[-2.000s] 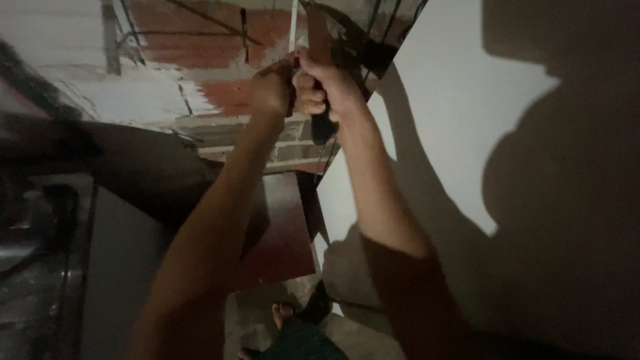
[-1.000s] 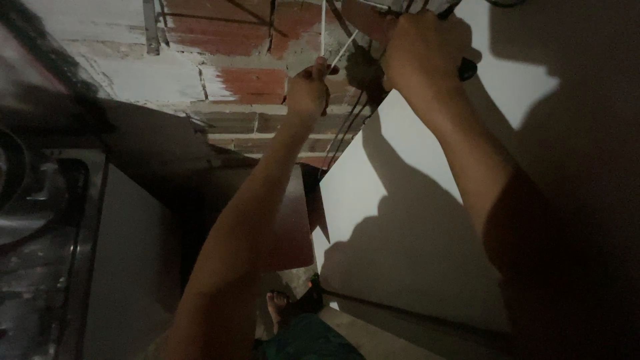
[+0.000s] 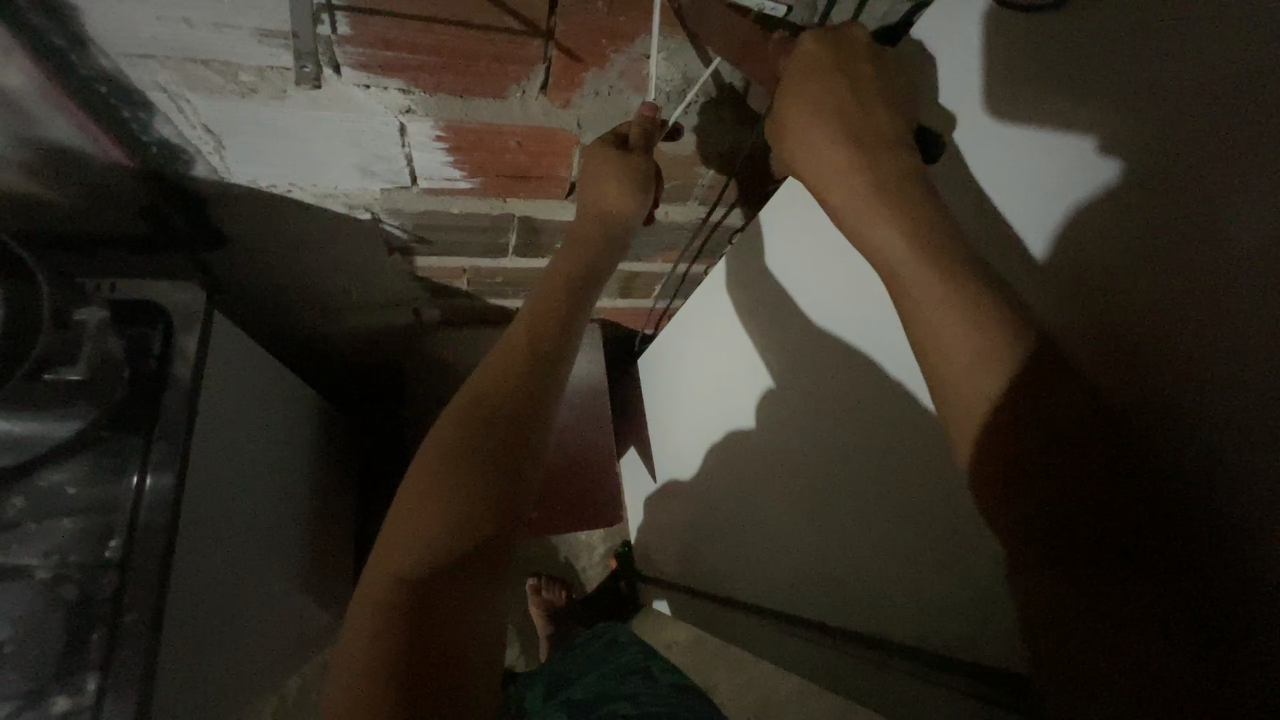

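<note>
Two thin white cables come down in front of the brick wall to my left hand, whose thumb and fingers pinch them near their lower ends. To the right, my right hand is closed around a black handle, of which parts stick out beyond the fist. A broad reddish-brown blade-like piece reaches up and left from that fist; whether it belongs to the handle I cannot tell. My right fingertips are hidden.
Behind the hands is a partly white-painted brick wall with dark cables running down it. A large white panel fills the right side. A metal stove top stands at the left. A dark red panel is below, above a bare foot.
My hands were close together two seconds ago and are now apart, the right one having moved right with the black handle. Since one second ago little has changed.
</note>
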